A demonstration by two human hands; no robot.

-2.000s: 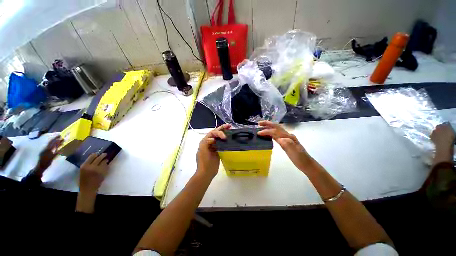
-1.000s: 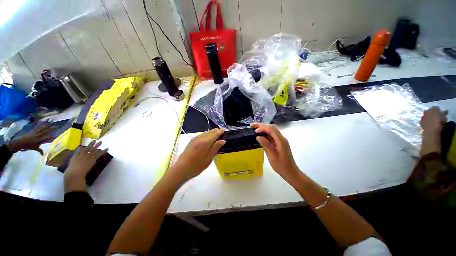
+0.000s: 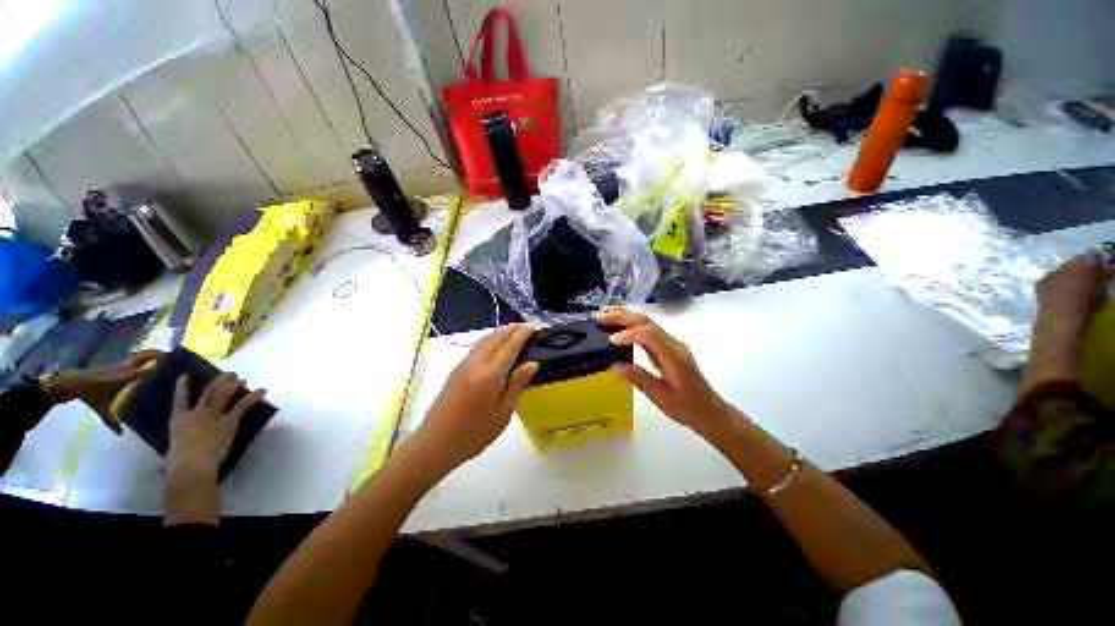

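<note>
A carton [image 3: 575,413] with a yellow body and black top band stands upright on the white table in front of me. A small black handle [image 3: 563,338] shows on its black top. My left hand [image 3: 479,389] holds the carton's left side, with the fingers at the top edge. My right hand [image 3: 664,367] holds its right side, with fingertips on the top's right corner. Just behind the carton is an open clear plastic bag [image 3: 630,259] with a dark mass inside.
A yellow strip [image 3: 410,355] runs along the table at left, with stacked yellow-and-black cartons [image 3: 251,275] beyond. Flat clear bags [image 3: 948,263] lie at right. Neighbours' hands work on both sides. Dark flasks [image 3: 505,159], a red bag [image 3: 538,116] and an orange bottle [image 3: 885,132] stand behind.
The carton top, raised at the back with the handle showing two seconds ago, now looks lower and flatter. The view has shifted slightly. The left neighbour's hands now hold a dark box.
</note>
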